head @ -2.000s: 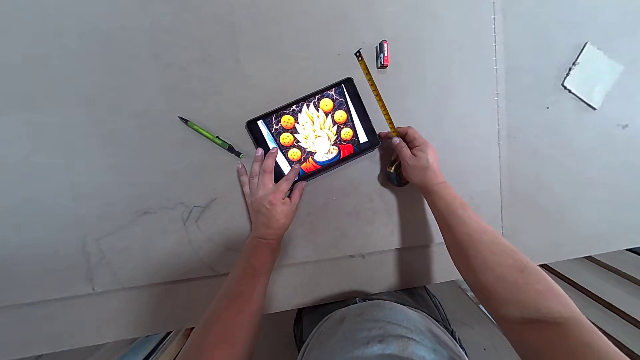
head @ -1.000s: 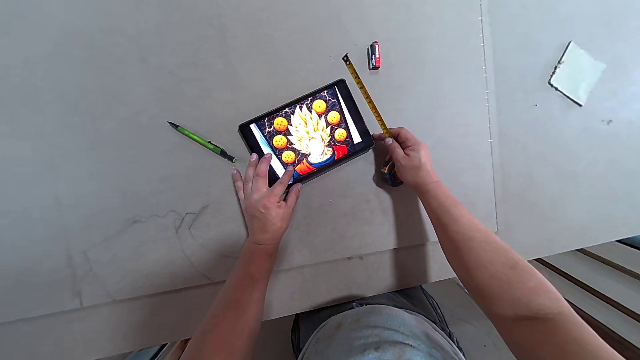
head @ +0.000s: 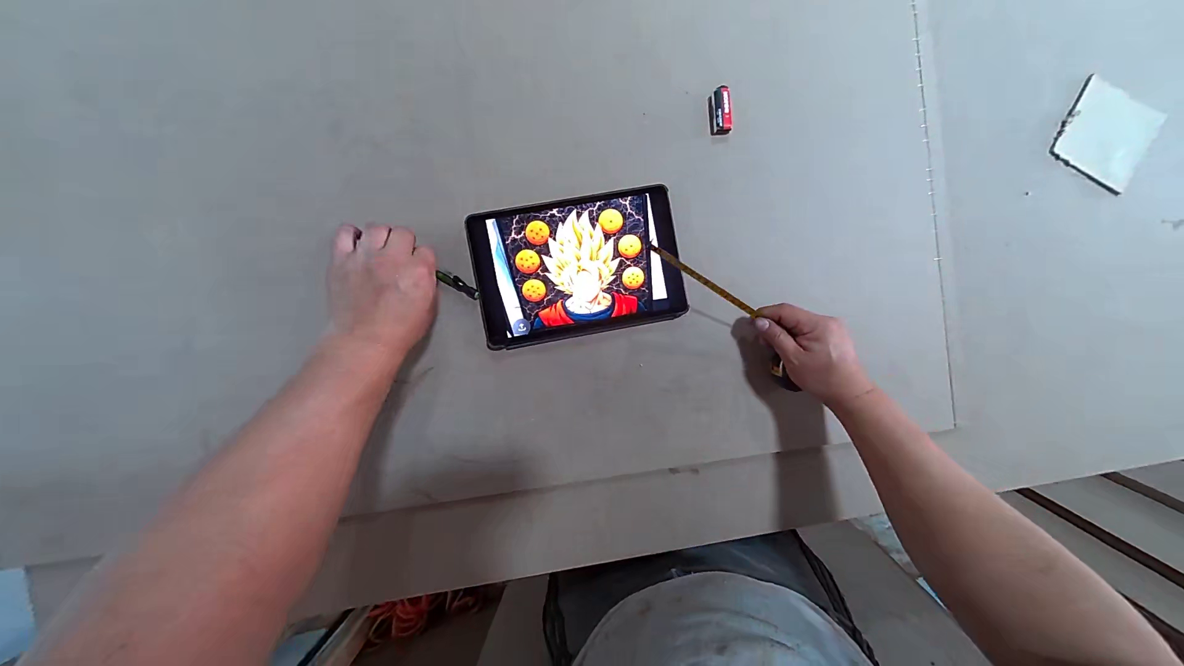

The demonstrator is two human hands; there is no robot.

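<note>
A tablet lies on a large pale board, its lit screen showing a cartoon figure with spiky yellow hair and orange balls. Left of it, my left hand rests with curled fingers over a green pen, whose dark end sticks out toward the tablet's edge. My right hand grips a tape measure low on the right. The yellow blade slants up and left from the fingers, and its end overlaps the tablet's right border. Most of the tape case is hidden by the hand.
Beyond the tablet lies a small red and black battery. A broken white board piece is at the upper right. A seam runs down the board's right part. Orange cord shows beneath the near edge, and slats at the lower right.
My left hand has left the tablet and moved left onto the green pen. The tape blade, earlier pointing up beside the tablet, now tilts left over its right edge.
</note>
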